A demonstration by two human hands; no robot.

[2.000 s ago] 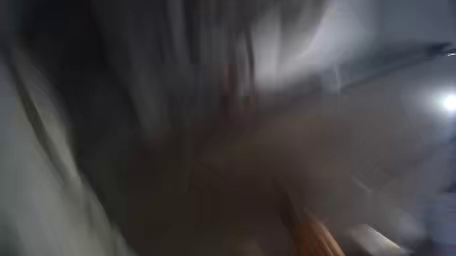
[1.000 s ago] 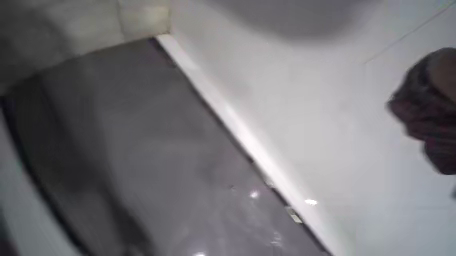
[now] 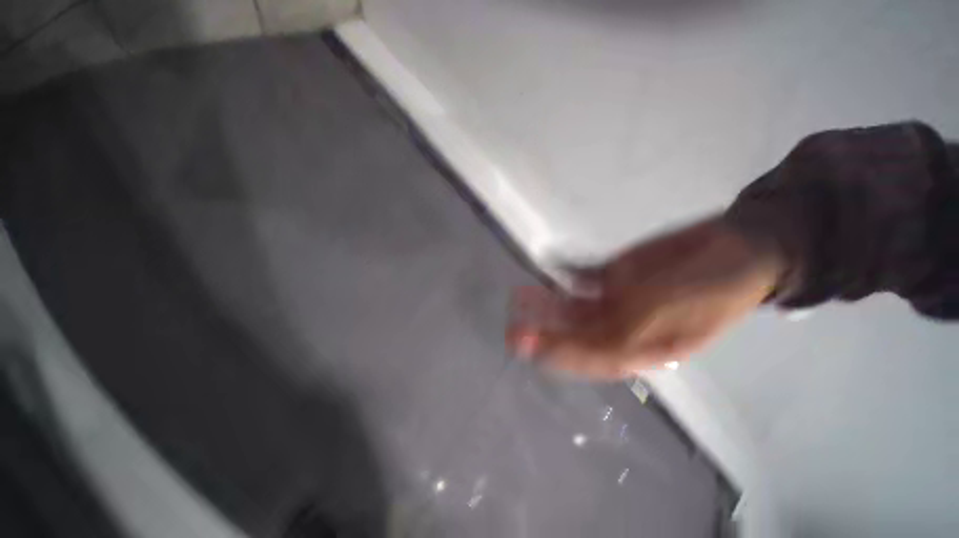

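Note:
The view is tilted and nearly upside down. A plain grey door (image 3: 315, 242) fills the middle and left, with a dark gap along its edge and a white frame (image 3: 478, 179) beside it. One blurred hand, which I take from the tilt as my left hand (image 3: 652, 305), comes in from the right edge in a dark sleeve (image 3: 852, 221). It lies over the door edge and frame, fingers towards the door and seemingly bent. Blur hides whether it touches or holds anything. A small pale metal fitting (image 3: 638, 390) shows just beyond it. My right hand is not in view.
A white wall (image 3: 862, 441) lies on the right side, beyond the frame. Pale floor tiles (image 3: 189, 23) show at the top left. A dark shadow lies across the door. A pale curved strip (image 3: 137, 452) runs along the lower left. Small light reflections dot the door's lower part.
The sleeve has come further in from the right, and the hand now reaches across the frame to the door edge. The door and tiles have shifted slightly upward in view.

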